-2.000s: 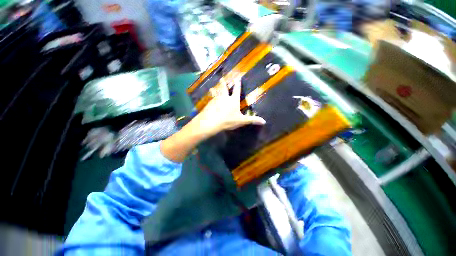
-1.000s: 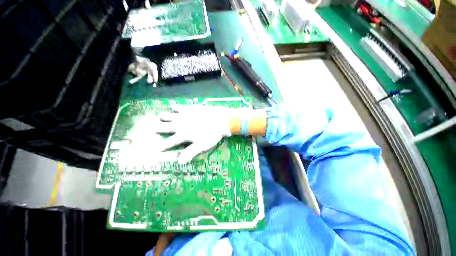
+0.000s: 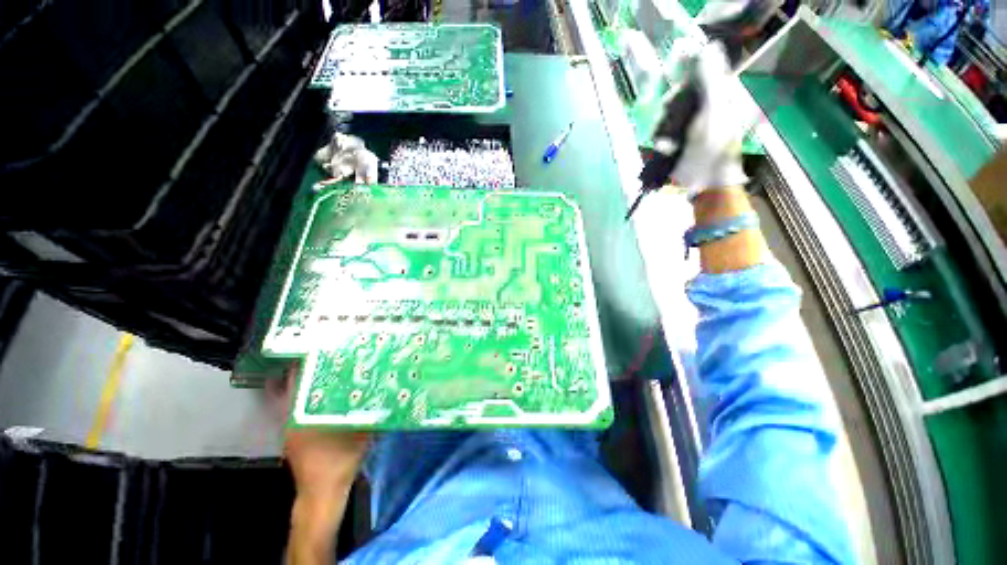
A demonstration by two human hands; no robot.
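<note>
The green circuit board [image 3: 464, 309] lies in front of me, solder side up, with white outlines and a stepped left edge. My bare left hand [image 3: 320, 458] is at its near left edge, with its fingers mostly hidden under the board. My right hand [image 3: 709, 138], in a white glove with a blue wrist band, is raised beyond the board to the right. It is blurred and holds the black electric screwdriver [image 3: 671, 130], whose thin end points down and left. The screw tray [image 3: 453, 163], full of silvery bits, is just past the board's far edge.
A second green board [image 3: 414, 68] lies beyond the tray. A grey-white bundle [image 3: 348, 158] is left of the tray. A blue pen [image 3: 558, 144] lies on the green mat. Black bins [image 3: 144, 144] stand left. A metal rail [image 3: 839, 320] and a shelf with a finned bar [image 3: 883, 204] are right.
My right hand has left the board's surface and taken up the screwdriver from the mat. The board has moved away from me, closer to the screw tray.
</note>
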